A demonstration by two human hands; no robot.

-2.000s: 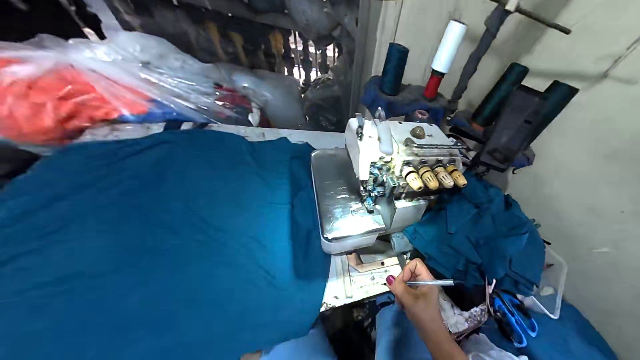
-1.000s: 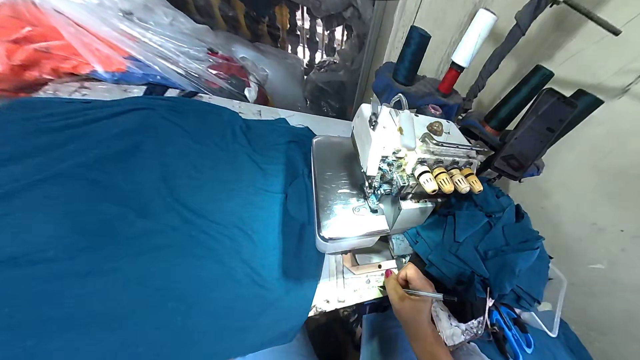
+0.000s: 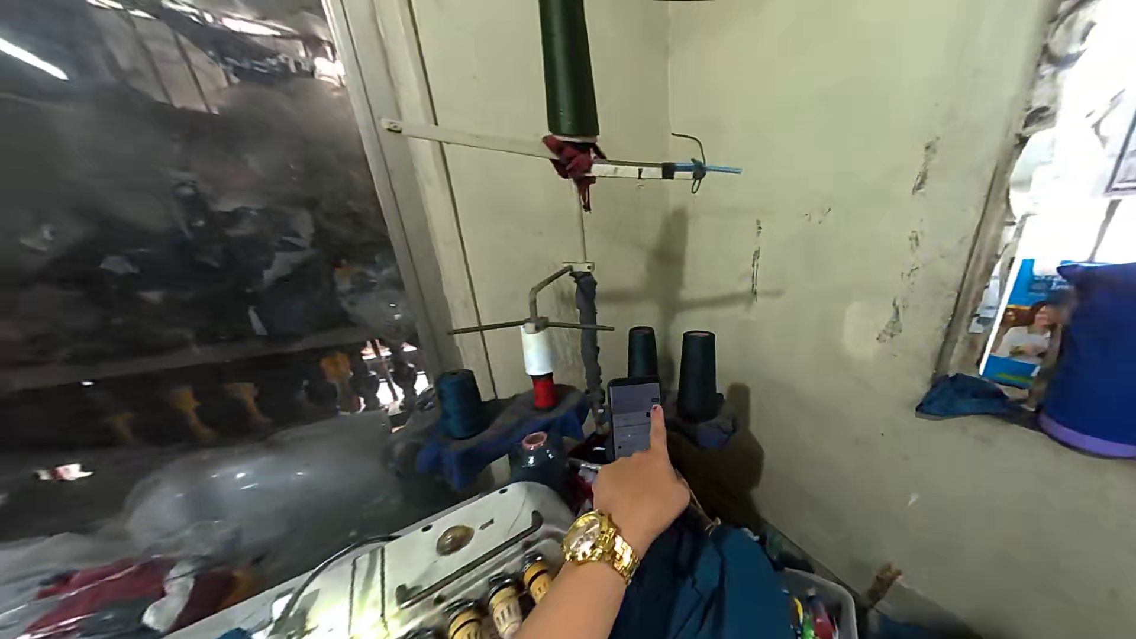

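My left hand, with a gold-coloured wristwatch on its wrist, reaches up from the bottom middle. Its index finger is extended over the screen of a dark smartphone, while the other fingers are curled and hold nothing. The phone stands upright in front of the thread stand. Below and left of the hand is a white overlock sewing machine, with several yellow-and-black tension dials beside my forearm. Teal fabric lies to the right under my wrist. My right hand is out of view.
Dark thread cones and a white-and-red cone stand behind the phone. A green cone is higher on the metal stand. Clear plastic wrapping lies left. A plastic bin sits lower right, near the wall.
The view has swung up and right toward the wall. My left hand now points at the phone. My right hand, earlier holding a slim metal tool beside the machine, is out of view.
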